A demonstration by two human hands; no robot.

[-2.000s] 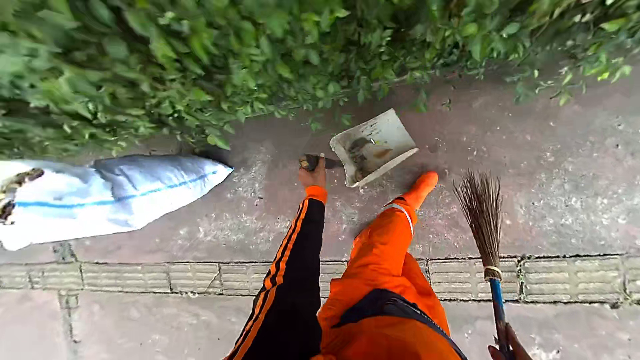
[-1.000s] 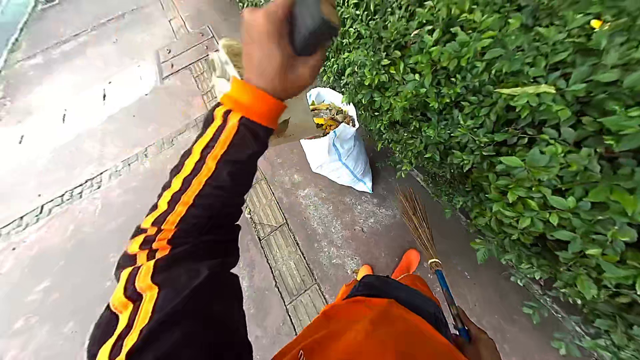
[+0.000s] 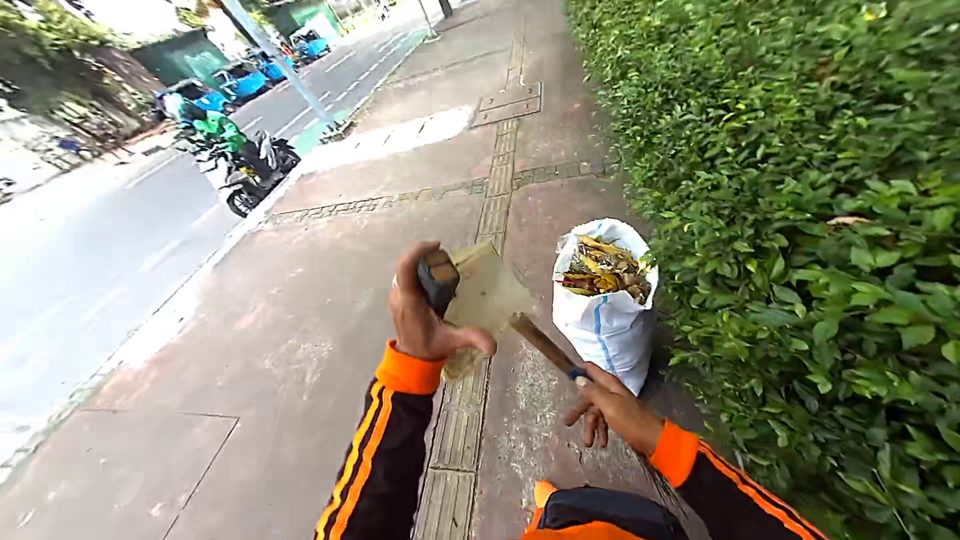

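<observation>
My left hand (image 3: 424, 311) is raised at the centre, around the dark handle (image 3: 437, 279) of a pale dustpan (image 3: 487, 289), whose pan lies behind the hand. To its right, my right hand (image 3: 611, 401) holds the stick handle (image 3: 544, 343) of the broom between thumb and forefinger, the other fingers loose. The handle's end points at the dustpan. Part of the bristles shows dimly below the right forearm. Beyond my right hand stands a white woven sack (image 3: 604, 330), upright, its mouth showing dry yellow and brown leaves (image 3: 604, 266).
A dense green hedge (image 3: 810, 225) runs along the right, touching the sack's side. Tactile paving (image 3: 454, 427) crosses the red-brown sidewalk (image 3: 300, 352). On the road at the left, a person in a green jacket (image 3: 217, 131) is on a motorcycle (image 3: 247, 172); blue vehicles (image 3: 240, 81) stand beyond.
The dustpan, on the ground two seconds ago, is now held up. The broom has swung from bristles forward to handle forward. The view has turned along the sidewalk.
</observation>
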